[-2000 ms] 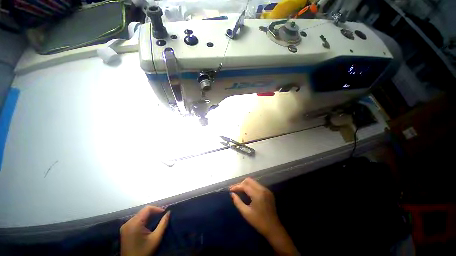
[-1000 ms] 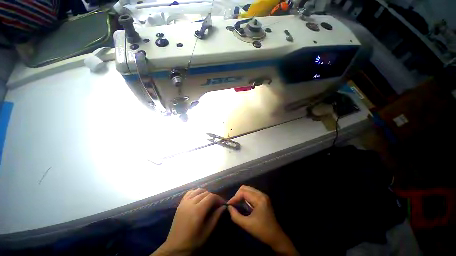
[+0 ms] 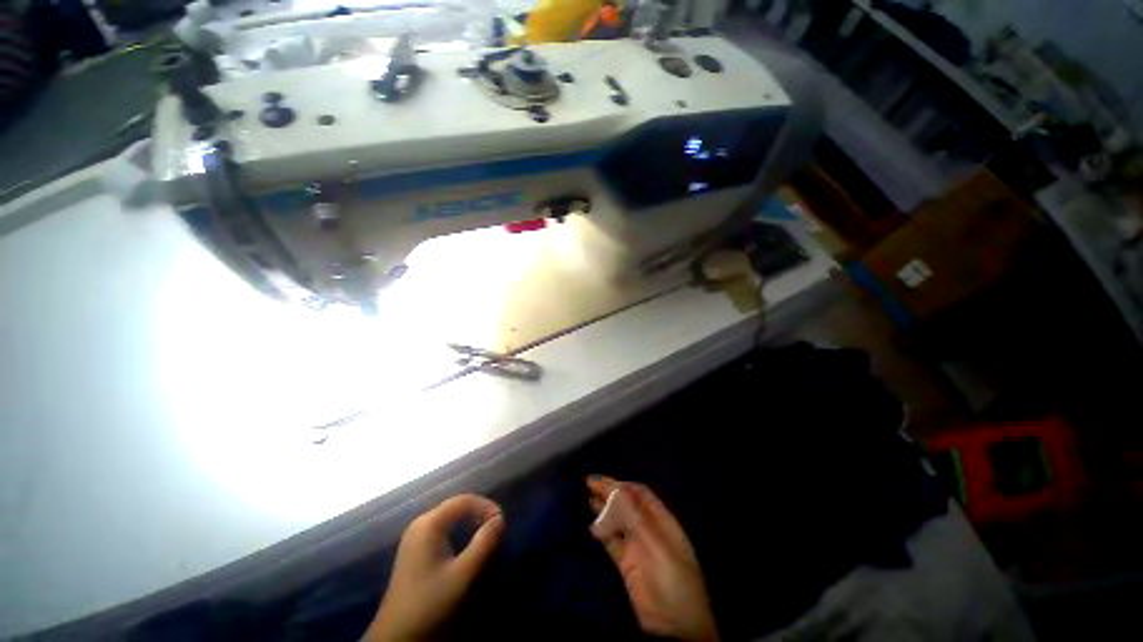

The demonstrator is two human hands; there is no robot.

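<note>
Dark navy cloth [image 3: 752, 483] fills the area below the table's front edge and spreads to the right. My left hand [image 3: 439, 562] is over the cloth at bottom centre, thumb and index finger curled together at its edge; a pinch of cloth there is too dark to tell. My right hand [image 3: 646, 558] is a little to the right, turned partly palm up, with a small white flat piece [image 3: 609, 515], possibly chalk, held in its fingers. The hands are apart.
A white sewing machine [image 3: 464, 151] stands across the table [image 3: 75, 376]. Metal thread snips [image 3: 498, 363] lie below its arm. A small dark box [image 3: 777, 251] sits at the table's right end. A red stool [image 3: 1065, 470] and a brown carton [image 3: 953, 245] are at right.
The hands, together at the cloth a second ago, are now apart. My right hand has turned and shows a white piece. The view has swung right, so the machine appears further left.
</note>
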